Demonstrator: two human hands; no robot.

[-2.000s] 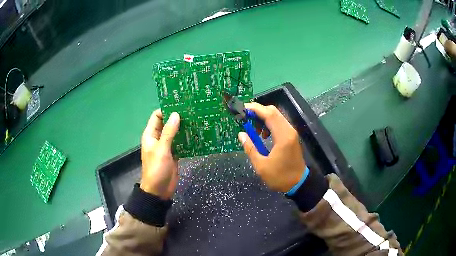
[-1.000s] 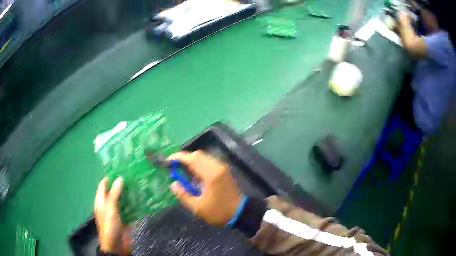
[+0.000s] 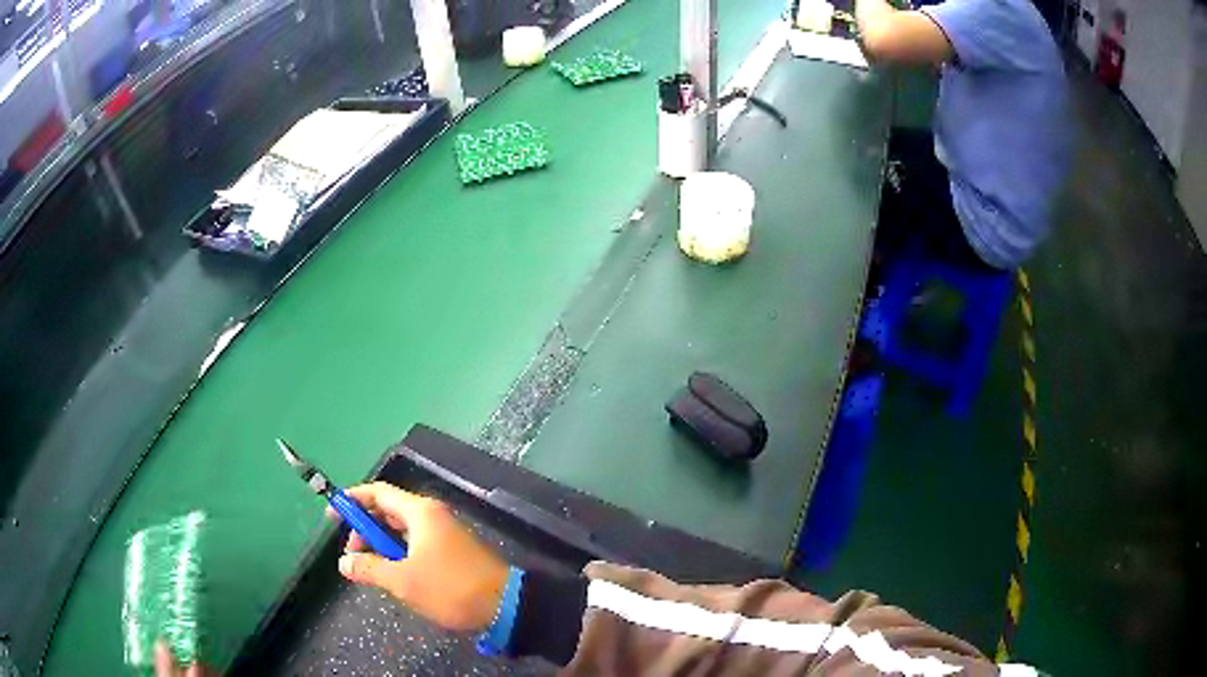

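Note:
My right hand [image 3: 430, 562] holds blue-handled flush cutters [image 3: 360, 518] over the black catch tray [image 3: 496, 509], jaws pointing up and left. A blue band is on my right wrist. A green PCB panel [image 3: 166, 589] is at the lower left, blurred and tilted. My left hand [image 3: 175, 661] shows only as fingertips at the panel's lower edge, cut off by the picture's bottom. Whether those fingers grip the panel cannot be told. Tiny bright clippings lie in the tray.
Two PCB panels [image 3: 502, 152] [image 3: 597, 66] lie farther up the green bench. A black case [image 3: 716, 417], white tub [image 3: 715, 218] and tool cup [image 3: 682, 140] are on the right side. A parts tray [image 3: 357, 179] stands at upper left. A person in blue [image 3: 999, 126] is at upper right.
The view has swung right. The panel has moved to the lower left, away from the cutters, which were over it before. My left hand is now mostly out of the picture.

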